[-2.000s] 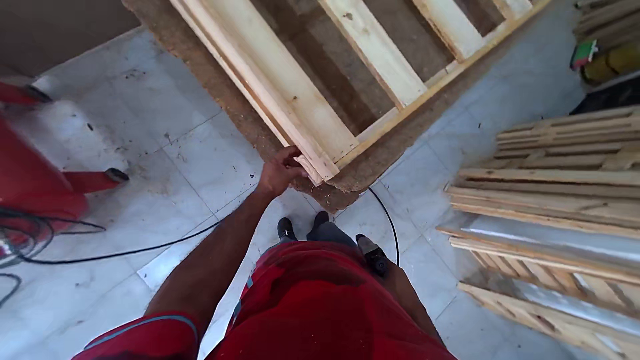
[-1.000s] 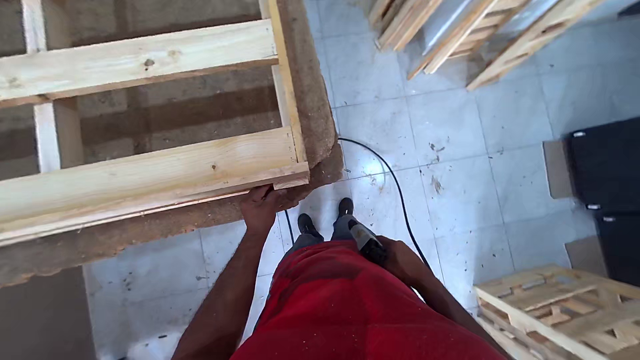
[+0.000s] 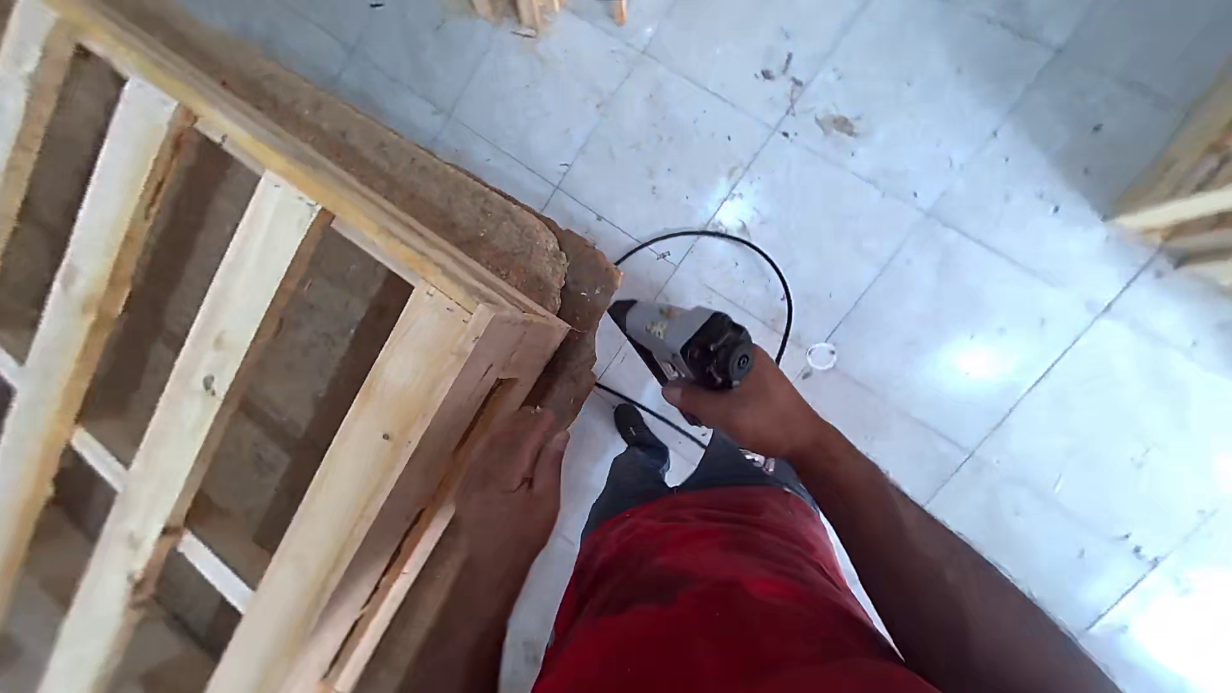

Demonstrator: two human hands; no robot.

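A slatted wooden frame, like a pallet [image 3: 366, 462], lies on a rough brown work surface [image 3: 500, 231] at the left. Against the boards at its near side rests my left hand [image 3: 515, 472], close to the corner; whether its fingers grip a board cannot be told. My right hand [image 3: 741, 404] holds a grey and black pneumatic nail gun [image 3: 679, 337] by the handle, just right of that corner and apart from the wood. A black hose [image 3: 784, 279] curves over the floor behind the tool.
The work surface has a worn, ragged edge. Tiled floor [image 3: 895, 289] with scattered debris lies to the right. More wooden pieces [image 3: 1184, 212] stand at the right edge, others [image 3: 525, 12] at the top. My feet are below the surface's corner.
The nail gun in my right hand has come up from beside my body toward the frame's corner. My left hand stays at the frame's near side. The view has turned strongly.
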